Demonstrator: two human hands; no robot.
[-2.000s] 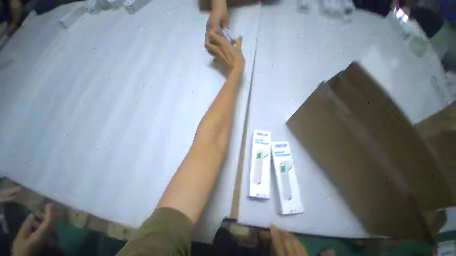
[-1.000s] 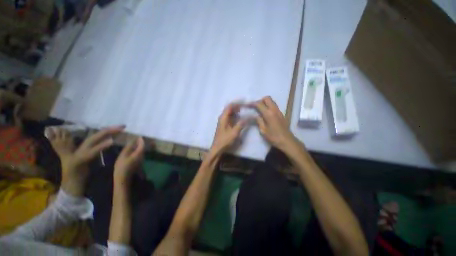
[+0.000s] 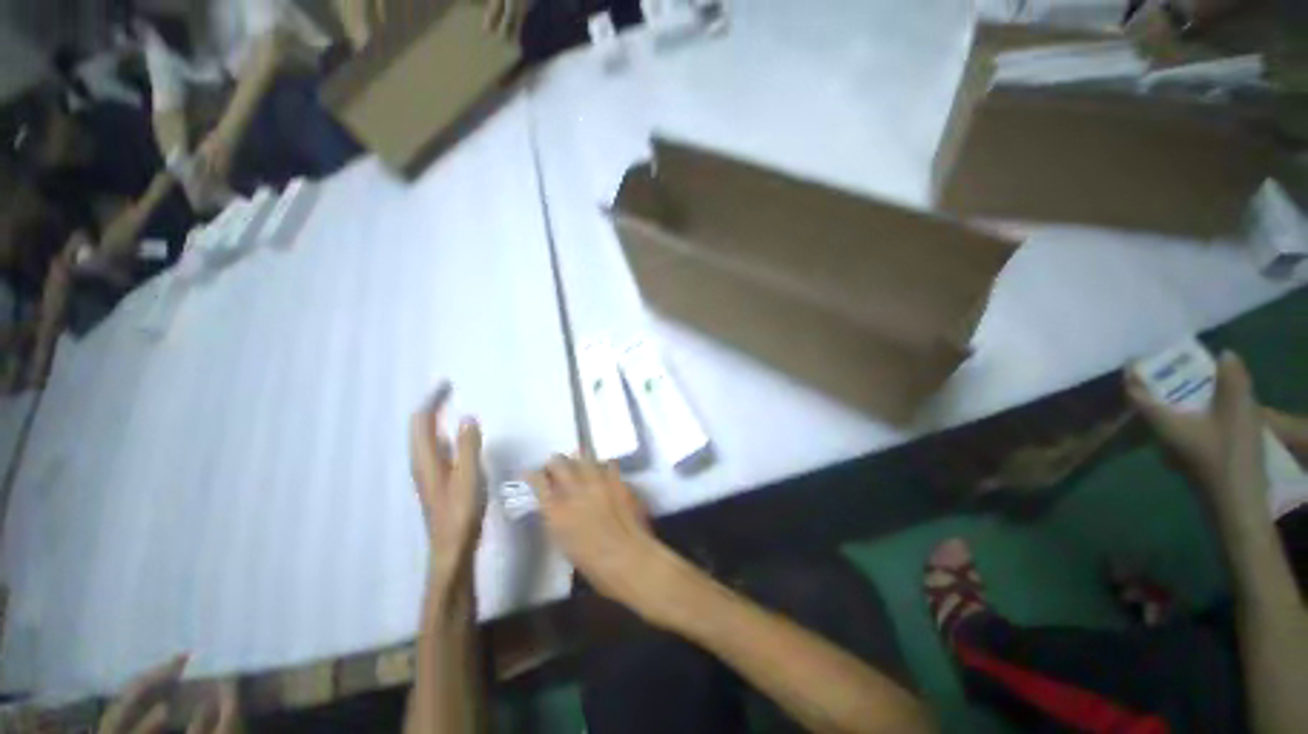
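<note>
Two slim white retail boxes (image 3: 661, 407) with a green mark lie side by side on the white sheeting (image 3: 344, 430), right of the seam. My left hand (image 3: 451, 480) is raised over the sheeting, fingers apart, holding nothing. My right hand (image 3: 588, 519) is just below the boxes, with a small white item with dark print (image 3: 518, 499) at its fingertips. The image is blurred, so whether the fingers grip the item cannot be told.
A long open brown carton (image 3: 818, 287) stands beyond the boxes. A filled carton (image 3: 1097, 161) is at the upper right. A neighbour's hand (image 3: 1198, 416) at the right holds a white box. Another person handles a brown carton (image 3: 423, 83) at the back.
The view has swung to the right, bringing the filled carton and the right neighbour into sight. My two hands were together over a small pale item; now they are apart, the left one spread.
</note>
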